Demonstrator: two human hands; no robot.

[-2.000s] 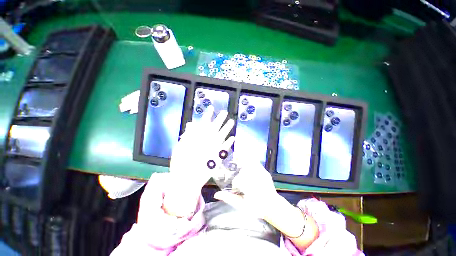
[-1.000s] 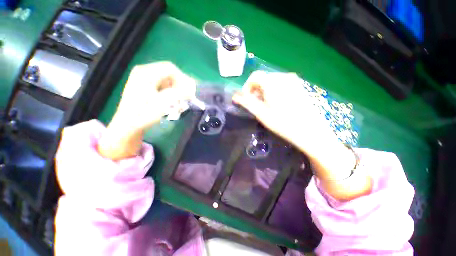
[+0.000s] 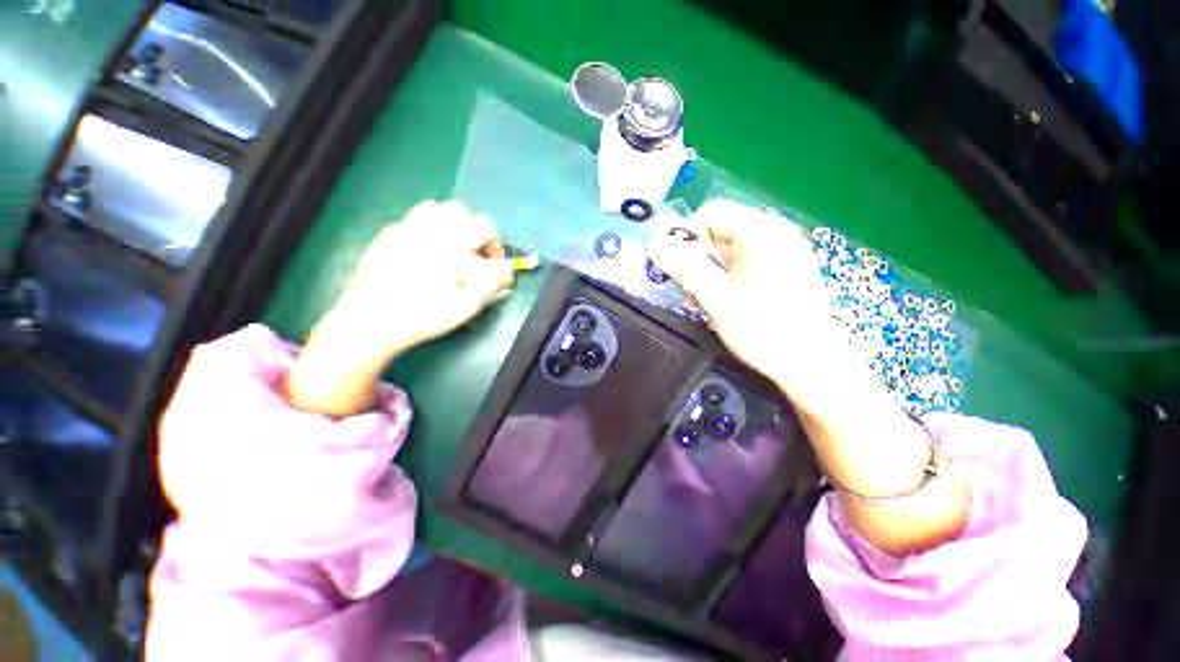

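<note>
My left hand (image 3: 421, 278), at centre left, pinches a small stick with a yellow tip (image 3: 523, 263); most of the stick is hidden. My right hand (image 3: 764, 278) pinches a clear film strip (image 3: 505, 168) at its right part, where several dark rings (image 3: 635, 210) show. The film spreads left above the tray's top edge. Below the hands, the black foam tray (image 3: 453, 485) holds dark glossy smartphones, back side up. The left phone (image 3: 544, 446) and the one beside it (image 3: 679, 511) show three round lenses each. My right forearm and sleeve cover part of the tray.
A white dispenser bottle (image 3: 634, 168) with its round lid open stands behind the film. Tiny white and blue rings (image 3: 906, 330) are piled right of my right hand. Black trays with phones (image 3: 155, 194) stand at the left. A dark tray (image 3: 932, 117) lies at the upper right.
My left hand has moved away from the left phone's lens area, and the yellow tip now shows. My right hand is lower right in view. The clear film is now spread out and both phones' lenses show clearly.
</note>
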